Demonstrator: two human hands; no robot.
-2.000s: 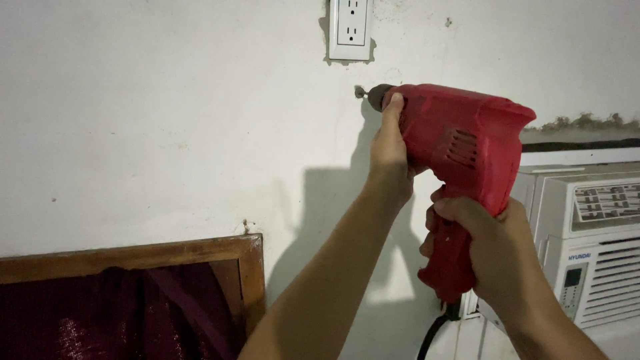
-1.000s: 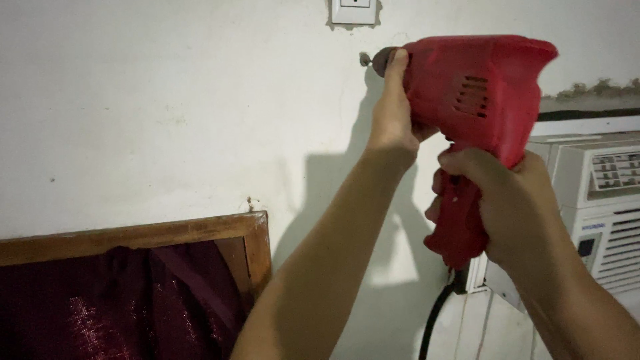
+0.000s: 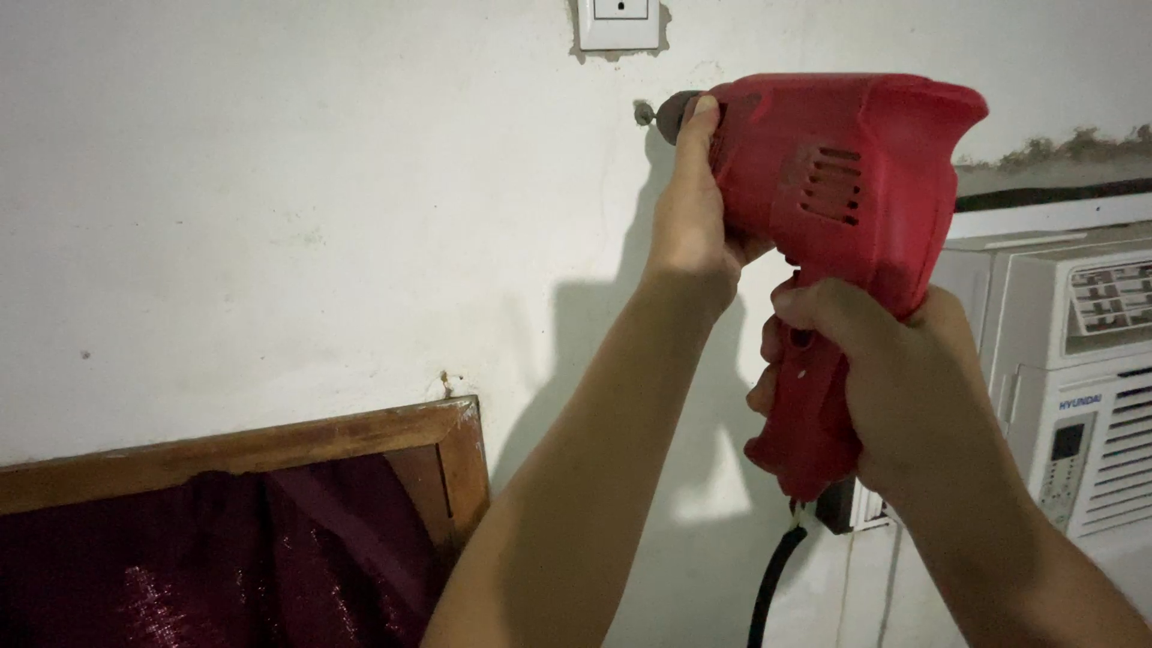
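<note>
A red corded power drill [image 3: 832, 180] is held up sideways against a white painted wall [image 3: 315, 225]. My left hand [image 3: 697, 207] supports the front of its body, the thumb lying just behind the dark chuck [image 3: 677, 117]. Around the pistol grip is my right hand [image 3: 882, 378], with the fingers near the trigger. The chuck points left at a small damaged spot [image 3: 643, 113] in the wall; a short piece of bit shows between them, and how deep it sits cannot be told. From the grip's base hangs a black power cord [image 3: 776, 576].
Above the chuck is a white wall outlet [image 3: 619, 31] with chipped edges. A wooden frame [image 3: 270, 434] with a dark maroon curtain [image 3: 234, 558] is at lower left. To the right, a white Hyundai window air conditioner [image 3: 1080, 378] sits near my right forearm.
Both hands keep their hold on the drill, and its chuck stays at the same wall spot. The view has shifted slightly.
</note>
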